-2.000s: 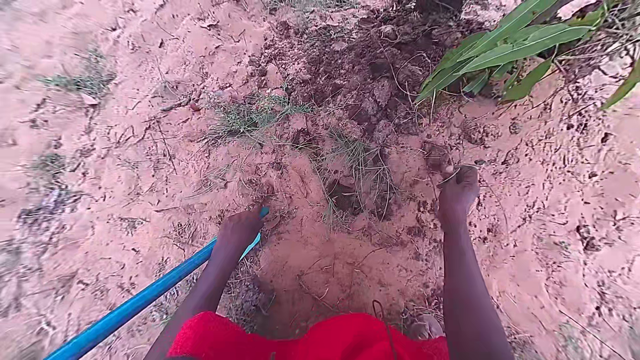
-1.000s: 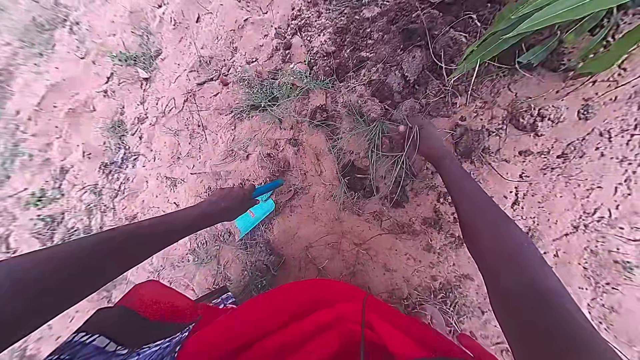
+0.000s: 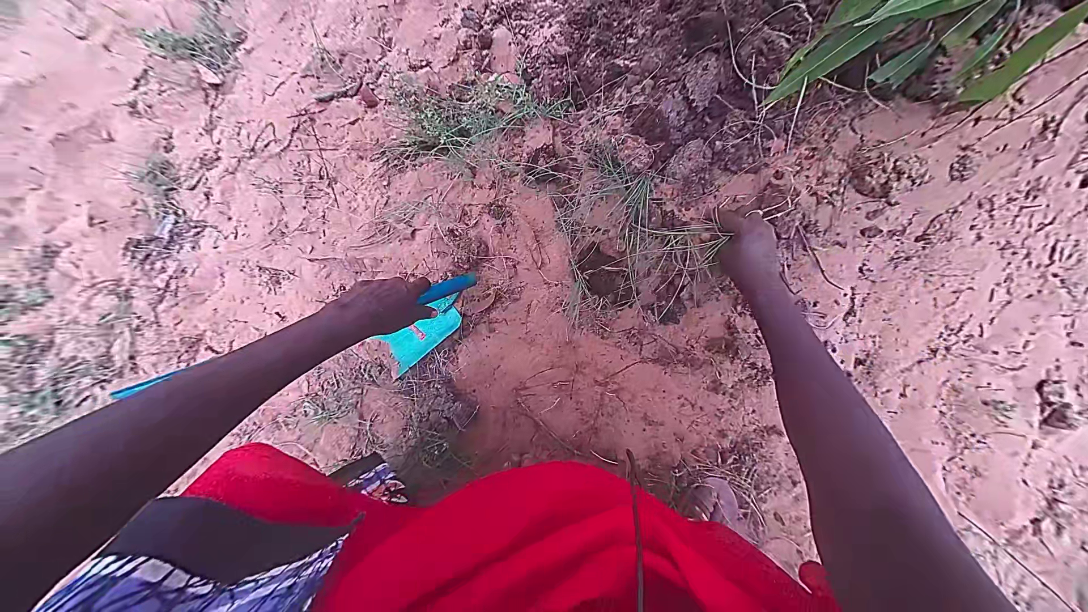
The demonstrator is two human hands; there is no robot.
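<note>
My left hand (image 3: 387,306) grips a blue handle (image 3: 449,287) near its end, left of the middle of the head view. Just under that hand is a turquoise blade (image 3: 421,342) with a small red mark; how it joins the handle is hidden. More of the blue pole shows beyond my left forearm. At the right, my right hand (image 3: 750,242) is closed on the ends of some thin grass stems (image 3: 680,246). These stems spread leftward over a small dark hollow (image 3: 605,274) in the reddish soil.
Long green leaves (image 3: 901,42) hang in at the top right. Dark, loose clods (image 3: 680,102) lie at the upper middle. A low green tuft (image 3: 467,115) grows left of them. My red garment (image 3: 527,544) fills the bottom.
The blue pole, seen running to the lower left two seconds ago, is now mostly behind my left forearm, and the turquoise blade shows more. My right hand has drawn grass stems to the right.
</note>
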